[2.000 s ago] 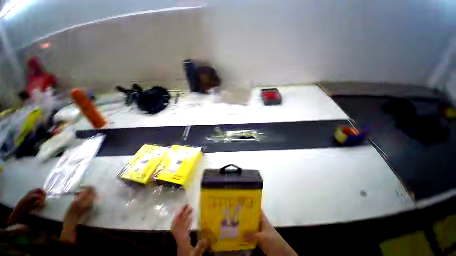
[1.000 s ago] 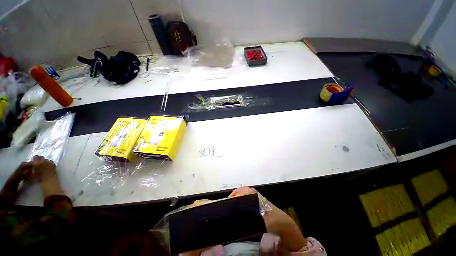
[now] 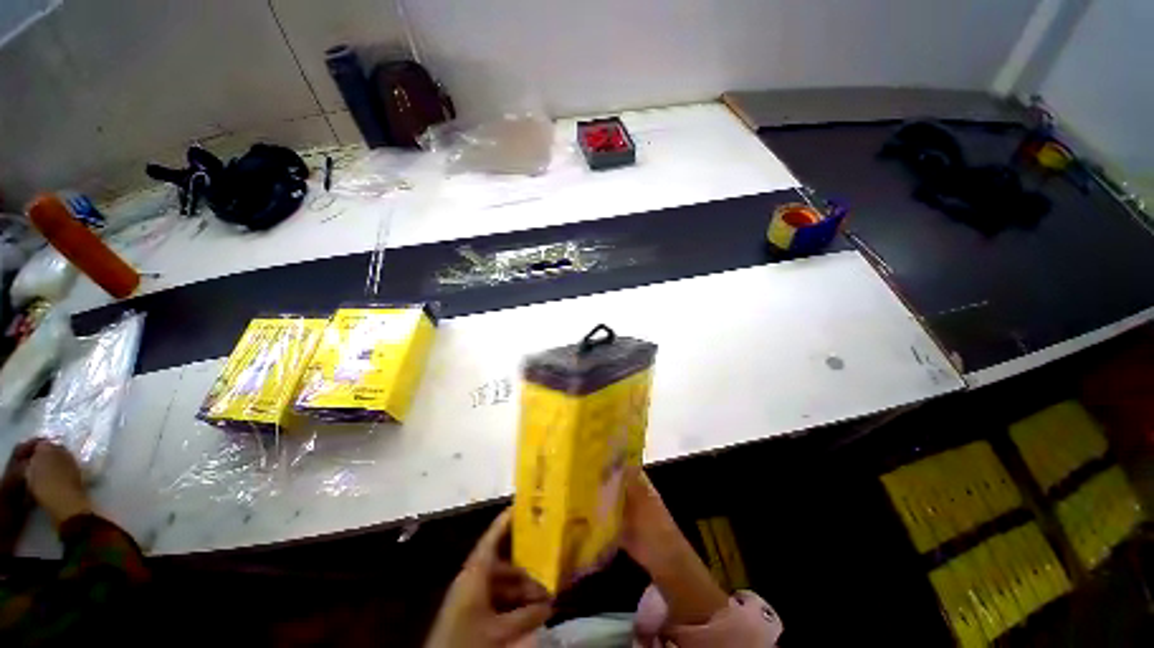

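A yellow product box [image 3: 570, 475] with a black top and a black hanging loop stands upright in front of me, above the bench's near edge. My left hand [image 3: 494, 585] grips its lower left side. My right hand [image 3: 643, 513] holds its right side, partly hidden behind the box. Two bagged yellow boxes [image 3: 361, 363] lie side by side on the white bench at left, with loose clear film spread in front of them.
A co-worker's hands [image 3: 48, 479] are at far left by a shiny stack of bags [image 3: 95, 392]. A tape dispenser [image 3: 805, 228] stands on the black strip. A small tray [image 3: 605, 143] is at the back. Filled cartons [image 3: 987, 542] stand on the floor at right.
The held box has turned from its dark end to upright, showing its yellow sides, and has risen. The view has shifted slightly right.
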